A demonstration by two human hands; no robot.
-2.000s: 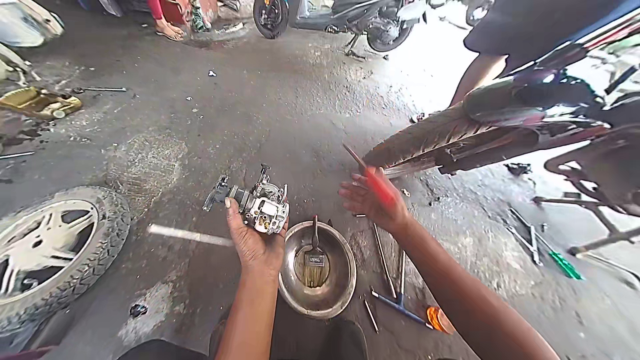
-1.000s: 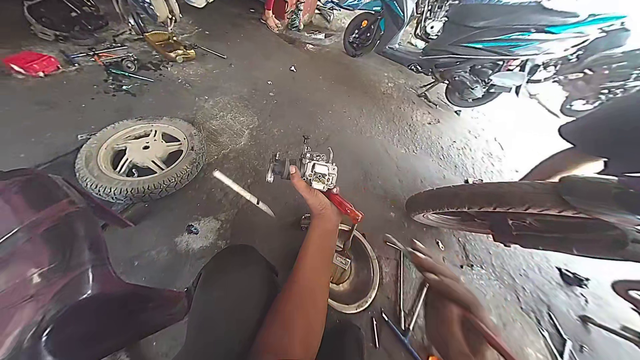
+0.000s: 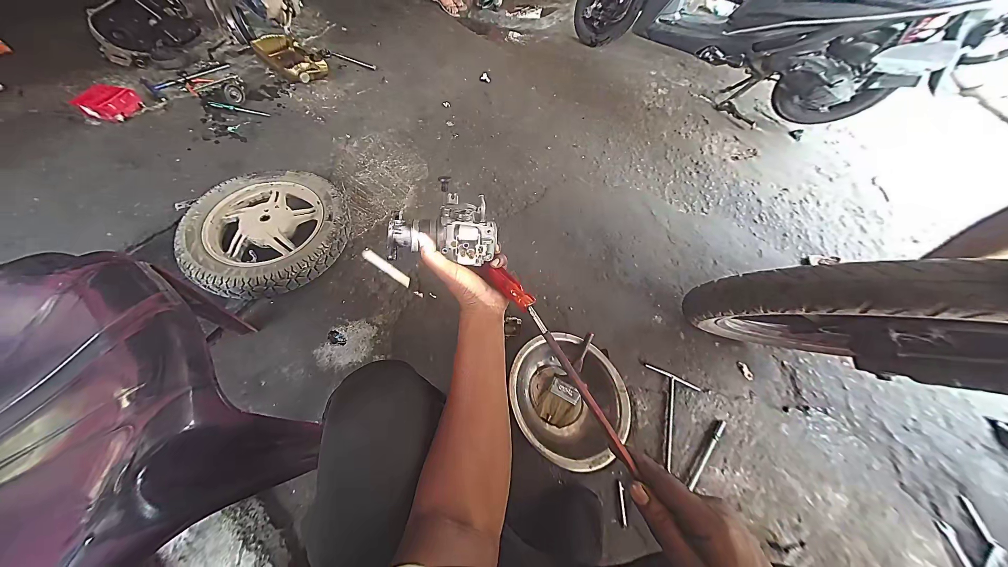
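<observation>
My left hand (image 3: 465, 276) holds a metal carburetor (image 3: 465, 236) at centre, with the red handle of a screwdriver (image 3: 508, 285) also held against the palm. A slim reddish-brown rod (image 3: 591, 402) runs in line with the screwdriver's shaft; whether it is the shaft itself is unclear. My right hand (image 3: 685, 504), at the lower right, pinches the rod's lower end between thumb and fingers. Under the rod lies a round metal bowl (image 3: 520, 394) with a brush (image 3: 564, 391) in it and some liquid, its handle leaning towards the rim.
A spoked wheel with its tyre (image 3: 264, 228) lies at left, above a maroon motorcycle body panel (image 3: 102, 394). Right of the bowl are a T-handle wrench (image 3: 670, 425) and a metal socket tool (image 3: 706, 455). A motorcycle tyre (image 3: 850, 295) juts in from the right. A scooter (image 3: 819, 71) stands behind.
The red-handled screwdriver was in my right hand two seconds ago; its handle is now in my left. My right hand, free of the rod a second ago, now grips it. The view has shifted.
</observation>
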